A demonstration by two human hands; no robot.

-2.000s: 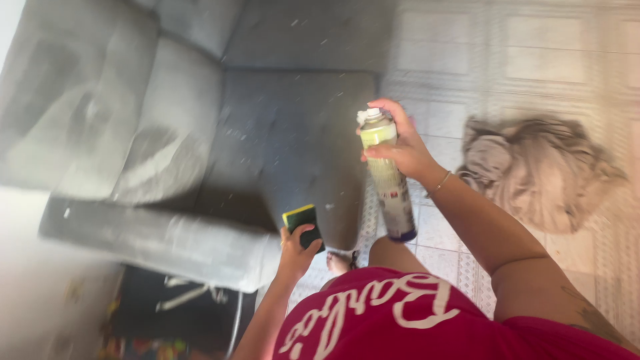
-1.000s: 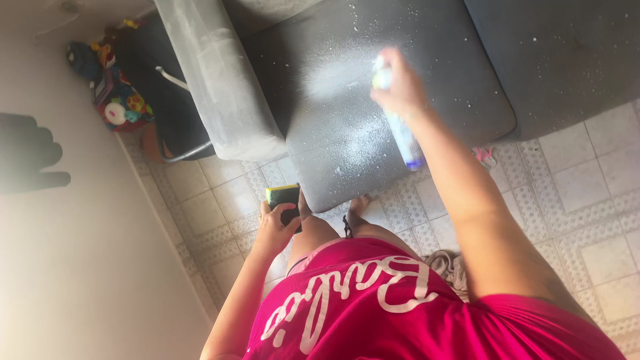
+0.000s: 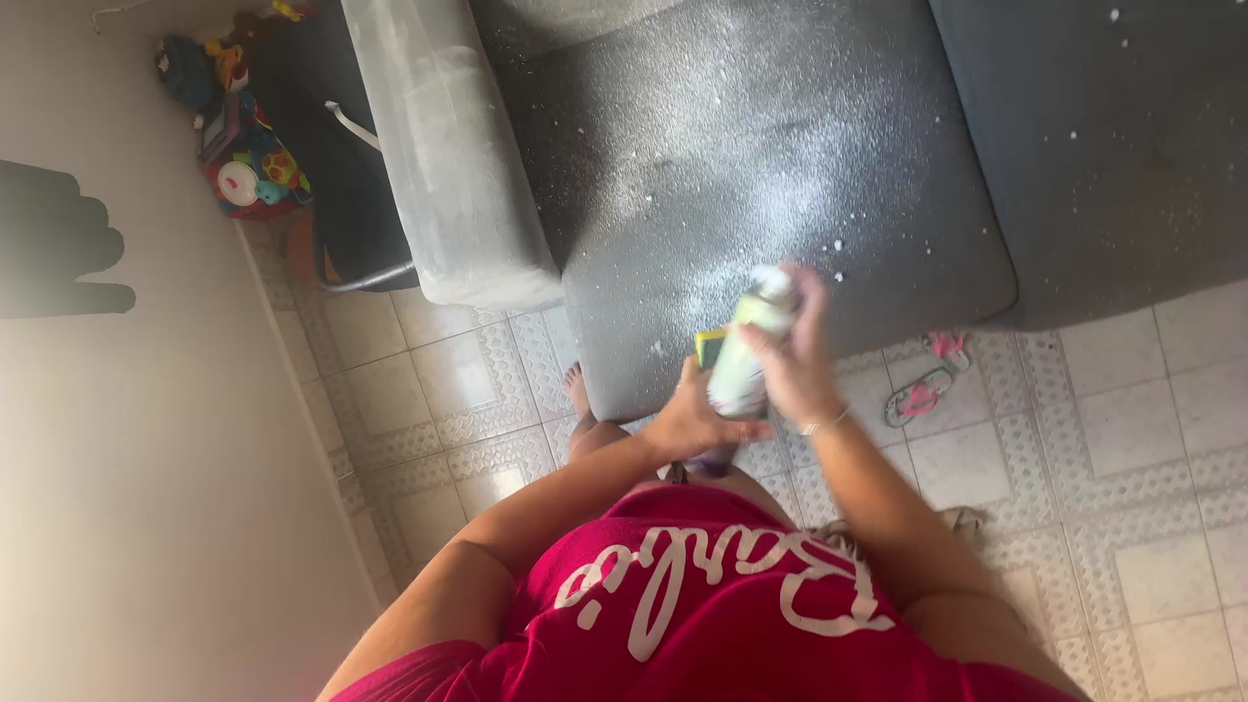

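My right hand (image 3: 801, 351) grips an aerosol can (image 3: 743, 361) with a pale top, blurred by motion, in front of my body. Close beside it my left hand (image 3: 692, 414) holds a yellow and dark green scouring sponge (image 3: 711, 346), partly hidden behind the can. Some fingers of my left hand reach under the can; whether they touch it I cannot tell. White foam specks and a whitish film cover much of the grey sofa seat cushion (image 3: 643, 302) beyond my hands.
The sofa's light grey armrest (image 3: 453, 156) stands at the left, beside a dark chair (image 3: 322, 146) and a heap of toys (image 3: 258, 171). A wall (image 3: 175, 439) runs down the left. Flip-flops (image 3: 917, 397) and a crumpled cloth (image 3: 960, 522) lie on the tiled floor.
The can has come back from over the cushion to beside my left hand. The whitish film on the cushion covers more than one second ago. The view has shifted since the earliest frame.
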